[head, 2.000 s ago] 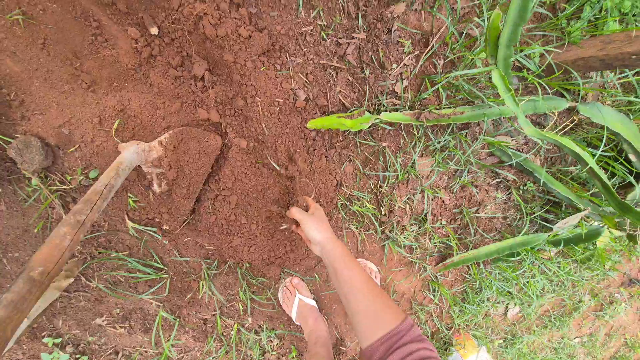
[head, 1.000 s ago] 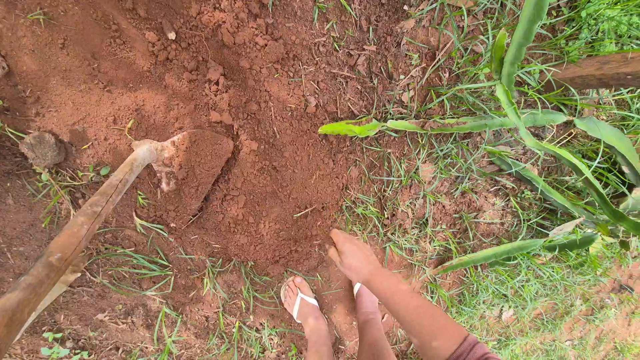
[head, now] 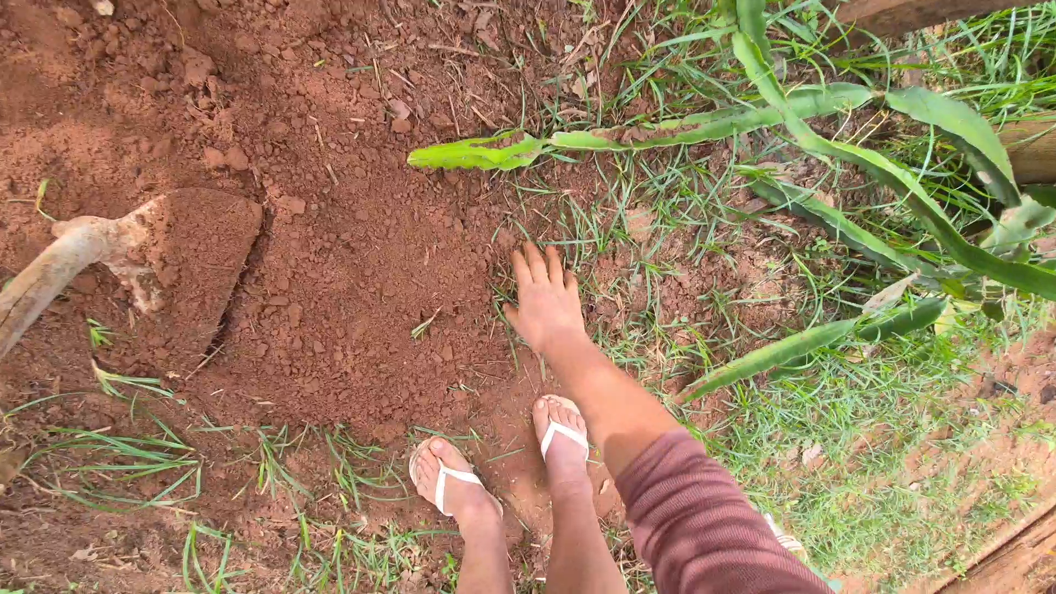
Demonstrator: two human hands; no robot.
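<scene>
My right hand reaches from the lower right, palm down, on the line between loose red soil and grass. Its fingers are slightly spread and it holds nothing visible. Above it lies the pale green tip of a long, ridged cactus stem. At the left, a hoe's soil-covered blade rests on the dirt, joined to a wooden handle. My left hand is out of view.
My feet in white-strapped flip-flops stand below the soil patch. More cactus stems spread over the grass at right. A wooden beam crosses the top right. Grass tufts grow at lower left.
My right hand has moved from the loose soil to the grass edge, nearer the cactus stem, and its fingers are now spread. The hoe still rests in the dirt.
</scene>
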